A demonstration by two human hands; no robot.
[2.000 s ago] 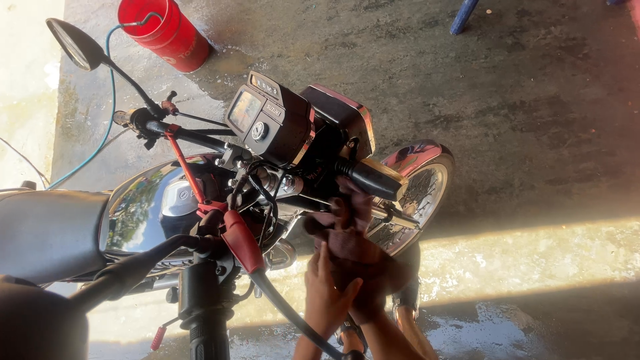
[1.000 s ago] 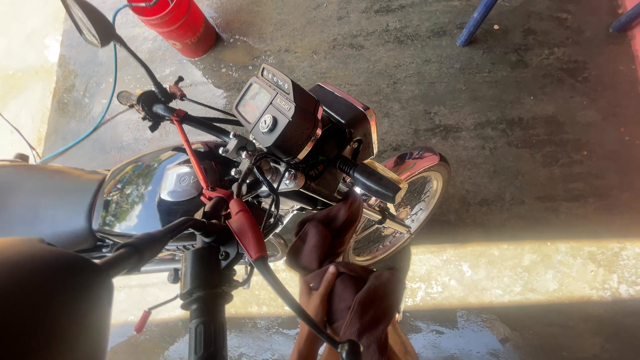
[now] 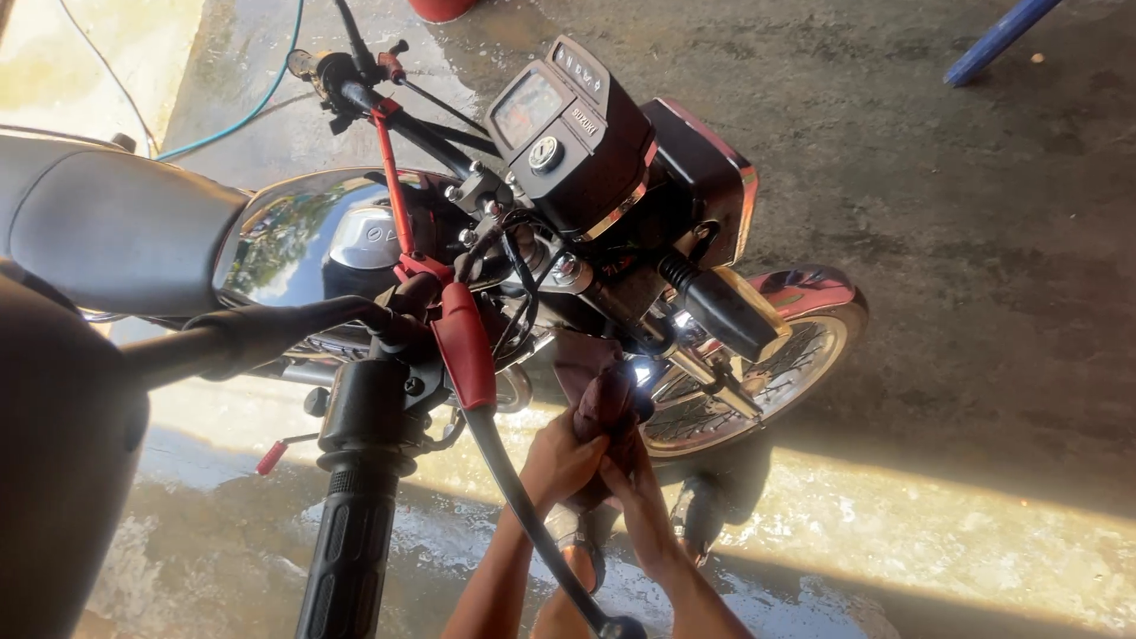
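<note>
A dark reddish cloth (image 3: 608, 404) is bunched between my two hands, beside the front wheel (image 3: 799, 373) of a Suzuki motorcycle. My left hand (image 3: 564, 457) closes on the cloth from the left, its thumb across the lower folds. From the right, my right hand (image 3: 637, 488) grips the same cloth, its fingers partly hidden by the folds. The clutch or brake lever (image 3: 524, 497) with a red cover (image 3: 466, 346) runs just left of my hands and crosses in front of my left forearm. Above them are a black turn signal (image 3: 723, 306) and the instrument cluster (image 3: 568, 142).
The black handlebar grip (image 3: 346, 550) and a large dark mirror (image 3: 62, 444) stand at the left. Behind lie the chrome fuel tank (image 3: 302, 235) and seat (image 3: 124, 222). A teal hose (image 3: 257, 111), a red bucket (image 3: 442, 7) and a blue leg (image 3: 998, 44) are farther off.
The cloth hung looser and wider over my hands in the earlier frames; now it is bunched between them, and more of my fingers shows. The view has shifted, moving the bucket toward the top edge.
</note>
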